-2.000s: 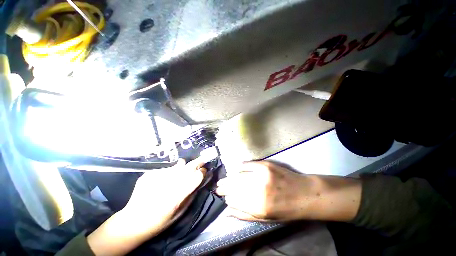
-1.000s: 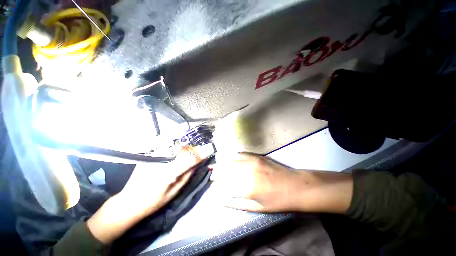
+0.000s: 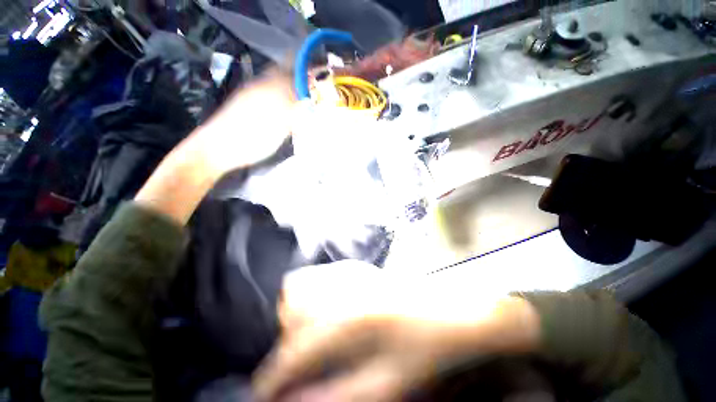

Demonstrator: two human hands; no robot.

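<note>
A dark garment piece point(image 3: 235, 267) hangs between my forearms, left of the machine bed, and its upper part is washed out by glare. My left hand point(image 3: 251, 122) is raised at upper left beyond the garment; its fingers are lost in blur and glare, so its grip cannot be told. My right hand point(image 3: 369, 330) is low in front, blurred, by the garment's right edge, fingers pointing left; whether it holds cloth cannot be told. The needle area point(image 3: 416, 208) is a small shiny cluster, with neither hand at it.
The white sewing machine arm point(image 3: 534, 110) runs to the upper right. A dark phone on a round base point(image 3: 600, 239) stands right of the needle. Yellow coils point(image 3: 359, 96) and a blue hose point(image 3: 302, 67) are at the machine head. Dark cloth point(image 3: 129, 157) is heaped at left.
Both hands have left the needle area: the left went up and left, the right down and left. The view has swung left, showing the cloth heap. The garment has spread left of the bed.
</note>
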